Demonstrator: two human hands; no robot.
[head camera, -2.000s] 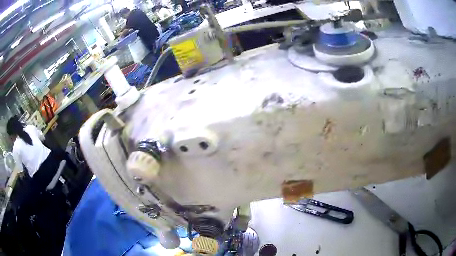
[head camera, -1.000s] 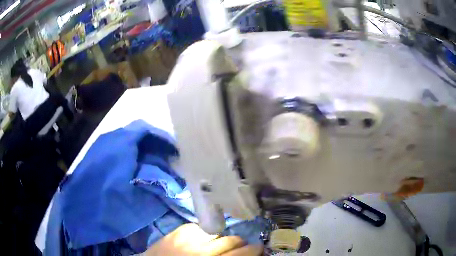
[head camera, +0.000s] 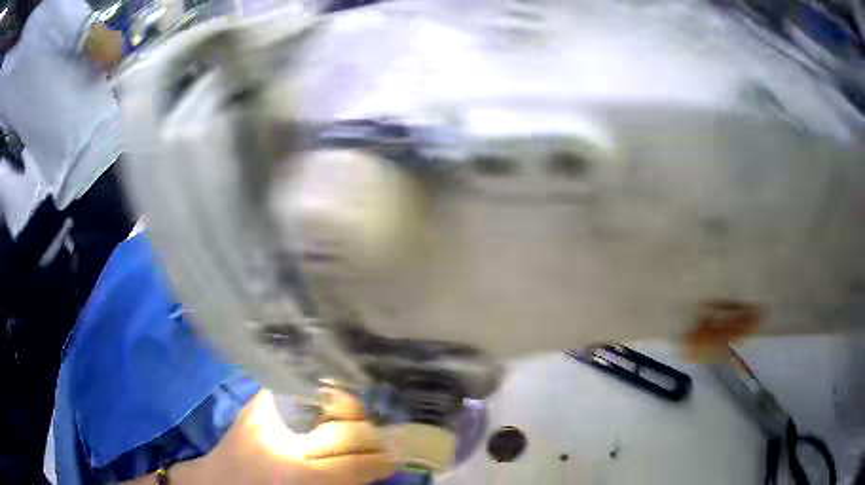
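Observation:
The blue denim piece (head camera: 142, 350) lies bunched and folded on the table at the lower left, partly behind the off-white sewing machine head (head camera: 588, 246). My left hand (head camera: 294, 445) is low in the picture, reaching in from the lower left with a dark band at the wrist. Its fingers are bent together on the cloth beside the needle area, below the tension parts (head camera: 417, 388). Strong lamp light washes out part of the hand. The head hides the needle and presser foot, and the fingertips are not clear. My right hand is not in view.
Black thread snips (head camera: 640, 370) lie right of the needle area. Large shears (head camera: 778, 426) with black handles lie further right, their blades partly under the head. A dark round spot (head camera: 506, 443) is on the white table (head camera: 569, 417). Pale cloth (head camera: 62, 104) shows at the upper left.
My left hand has come into view at the cloth since the oldest frame. The view has swung right and back, with blur. Pale cloth now covers where the seated person was seen.

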